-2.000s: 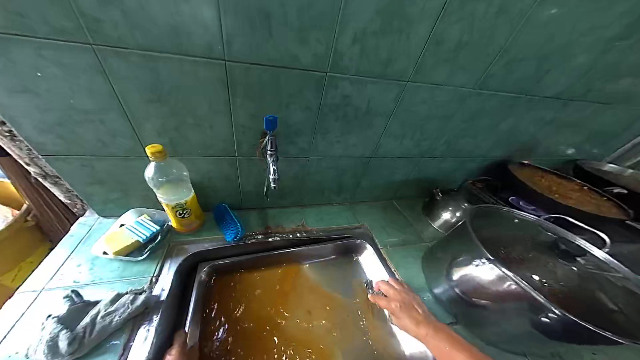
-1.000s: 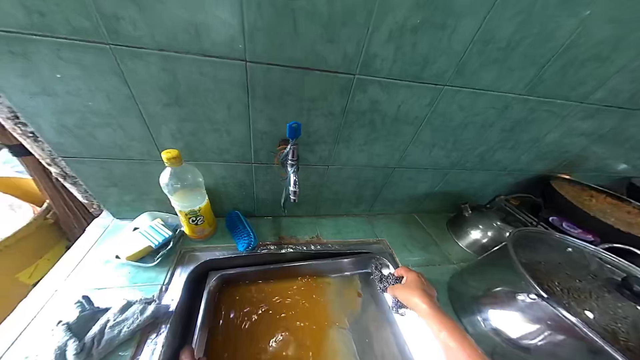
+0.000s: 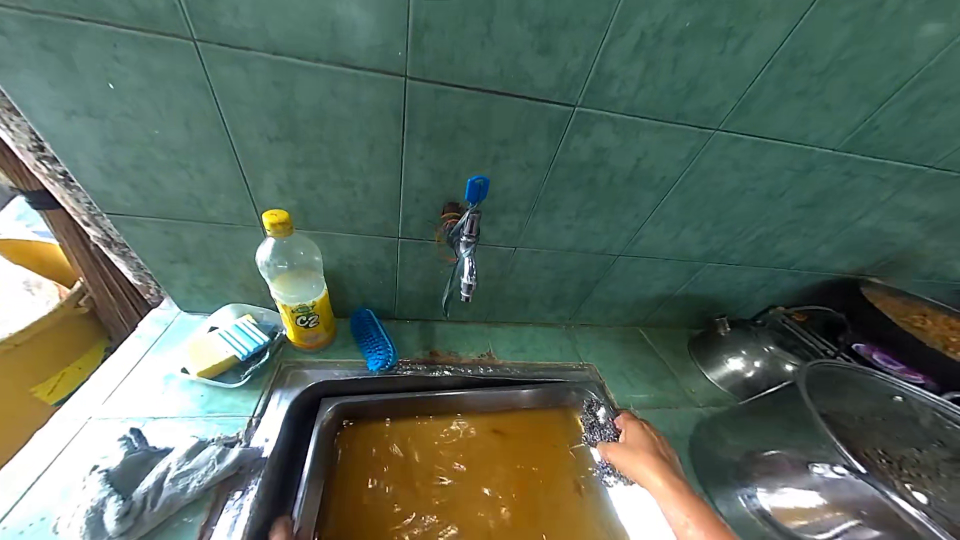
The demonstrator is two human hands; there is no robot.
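A rectangular metal tray [image 3: 360,409] holding murky brown water [image 3: 450,472] sits in the steel sink [image 3: 281,405]. My right hand [image 3: 641,450] grips a metal scouring pad [image 3: 600,427] against the tray's inner right wall, near the back corner. Only the fingertips of my left hand [image 3: 281,529] show, at the tray's left rim by the bottom edge of the view; the rest is out of frame. Behind the sink, a faucet [image 3: 468,255] with a blue handle juts from the green tiled wall.
A blue brush [image 3: 373,340], a bottle with a yellow cap [image 3: 296,285] and a dish with sponges [image 3: 232,345] stand behind and left. A grey rag [image 3: 157,480] lies left. Right are a kettle [image 3: 742,356], a large lidded pot [image 3: 780,465] and a pan of food [image 3: 915,315].
Two seconds ago my right hand was farther forward down the tray's right side; it is now near the back right corner with the scouring pad. The brown water has shifted inside the tray.
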